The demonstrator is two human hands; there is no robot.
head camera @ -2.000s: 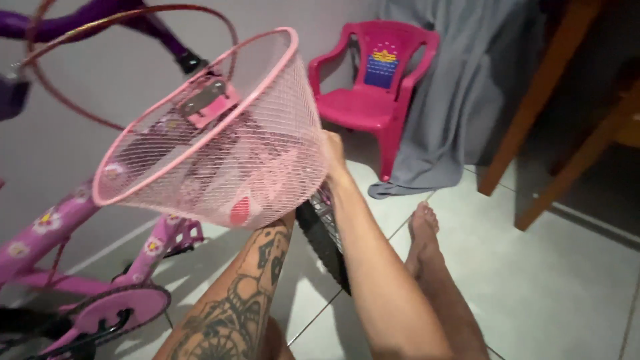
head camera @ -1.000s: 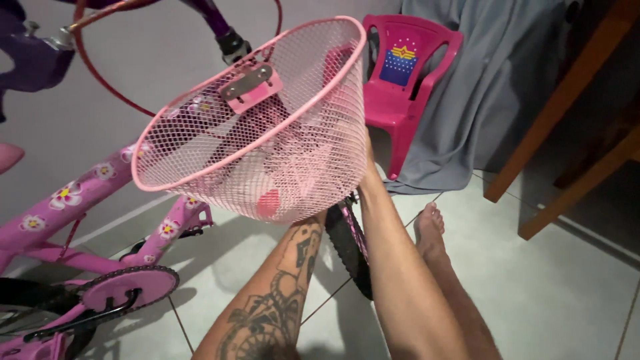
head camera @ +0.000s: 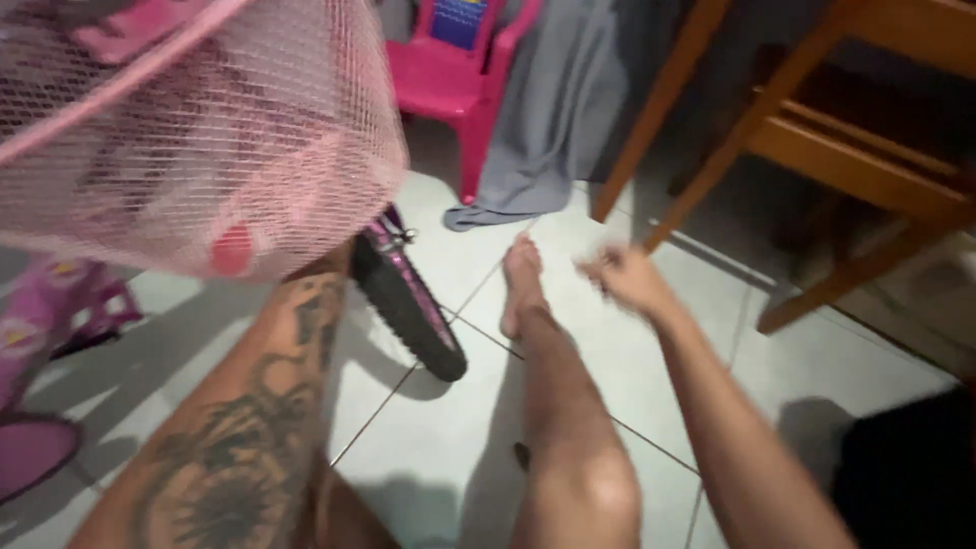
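Observation:
A pink mesh bicycle basket (head camera: 305, 137) fills the upper left, mounted at the front of a pink and purple child's bicycle. Below it the black front tyre (head camera: 408, 305) rests on the floor. My tattooed left forearm reaches up under the basket, and the left hand is hidden behind the mesh. Out to the right, over the tiles and past my bare foot, my right hand (head camera: 621, 278) is blurred, with its fingers partly curled. It touches neither the basket nor the wheel, and whether it holds something small cannot be told.
A pink plastic child's chair (head camera: 442, 84) stands beyond the basket, beside a grey cloth (head camera: 541, 152) that hangs to the floor. Wooden furniture legs (head camera: 701, 183) rise at the upper right. A dark object (head camera: 907, 473) lies at the lower right edge.
My right hand has come away from behind the basket and moved right, over the floor. The left arm still reaches beneath the basket. The view has shifted closer to the wheel.

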